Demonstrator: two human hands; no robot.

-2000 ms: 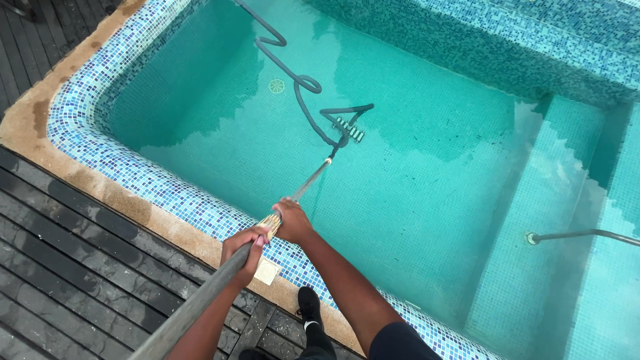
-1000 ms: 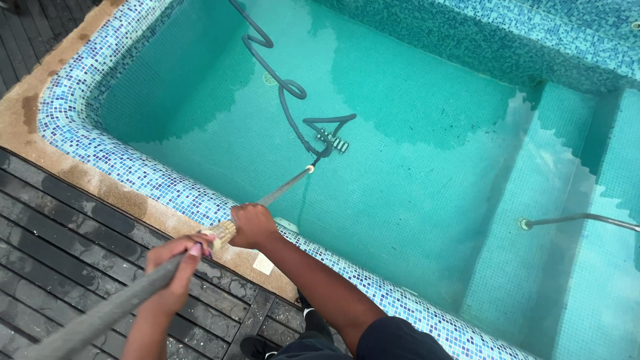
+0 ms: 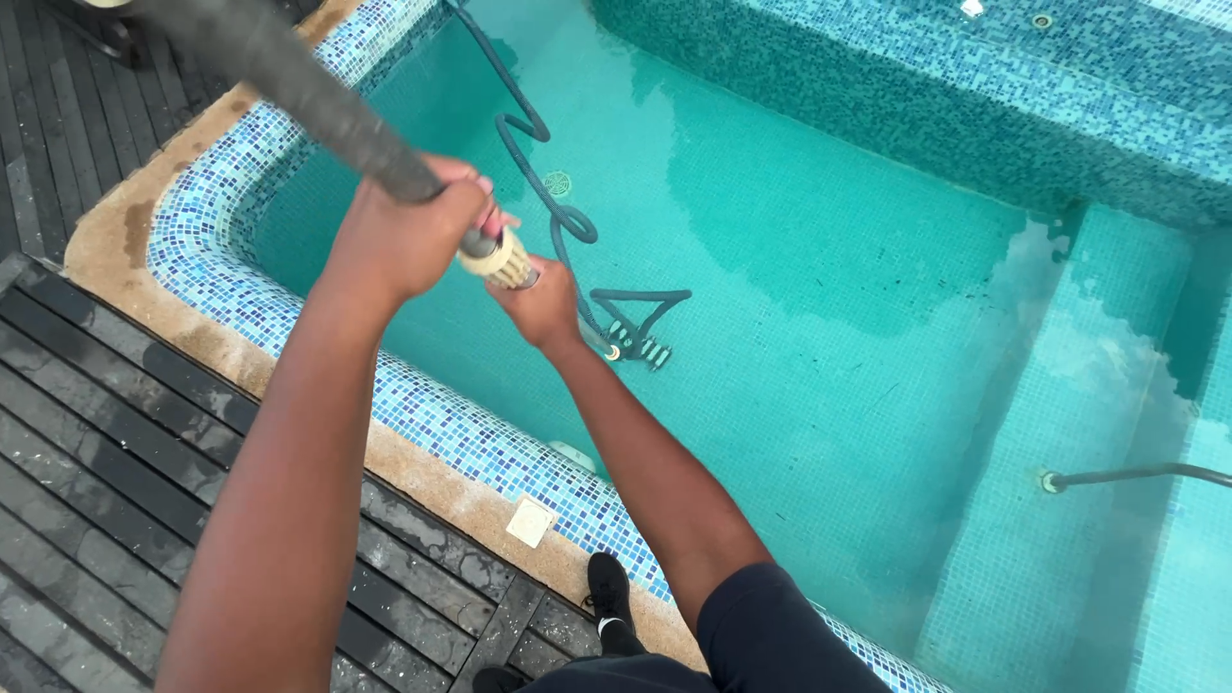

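My left hand point(image 3: 409, 231) grips the grey telescopic pole point(image 3: 327, 106) just behind its cream ribbed locking collar point(image 3: 496, 255). Beyond that collar my right hand point(image 3: 544, 300) is closed round the thinner section. The pole's near end rises toward the upper left, raised and blurred. Its far end runs down into the water, partly hidden by my right hand and forearm, to a pool vacuum head point(image 3: 640, 345) with pale rollers on the floor of the pool. A dark ribbed hose point(image 3: 525, 164) winds underwater from the upper left to that head.
My shoe point(image 3: 608, 585) is on the stone coping point(image 3: 414, 462) beside the mosaic pool edge point(image 3: 462, 409). Wet dark decking point(image 3: 87, 443) lies at left. A square cream lid point(image 3: 530, 521) is set in the coping. Underwater steps point(image 3: 1020, 462) and a metal rail point(image 3: 1136, 474) stand at right.
The pole's near end has swung from the lower left to the upper left, and my left hand has risen with it. Both hands remain on the pole.
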